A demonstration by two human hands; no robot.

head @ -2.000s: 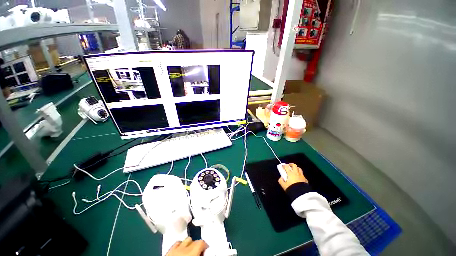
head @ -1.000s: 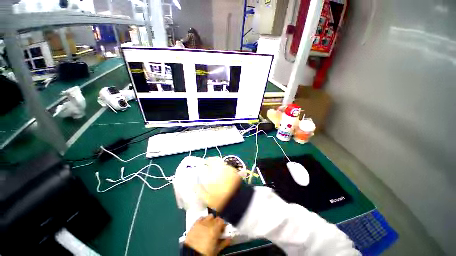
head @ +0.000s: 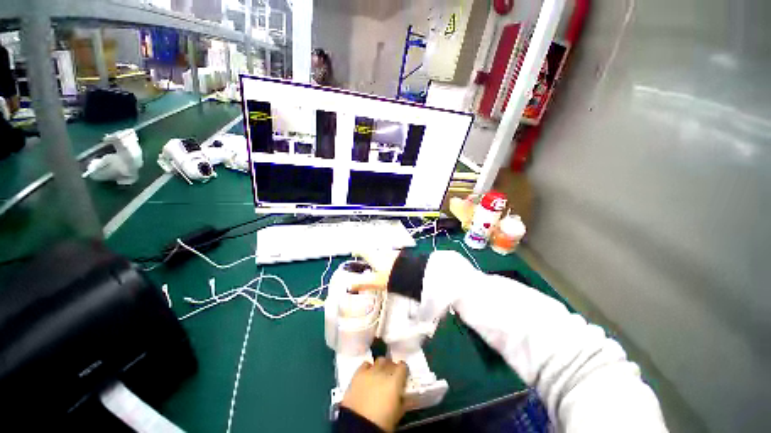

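Two white security cameras stand side by side in front of the keyboard. The left camera (head: 351,320) has its head turned so that a dark spot shows near its top. The right camera (head: 407,326) is partly hidden behind my right forearm; its lens face does not show. My left hand (head: 378,391) grips the bracket base at the bottom. My right hand (head: 378,272) reaches over from the right with its fingers around the top of the left camera's head. White pigtail cables (head: 254,292) lie tangled left of the cameras.
A monitor (head: 340,190) with four video panes stands behind the keyboard (head: 334,240). A black label printer (head: 93,338) with a white strip fills the lower left. A red-topped bottle (head: 484,221) and an orange-white jar (head: 507,234) stand right. More cameras (head: 188,161) lie back left.
My right hand has left the mouse and come to the camera heads. The right camera's ringed lens face no longer shows. The view has swung, so the printer appears larger.
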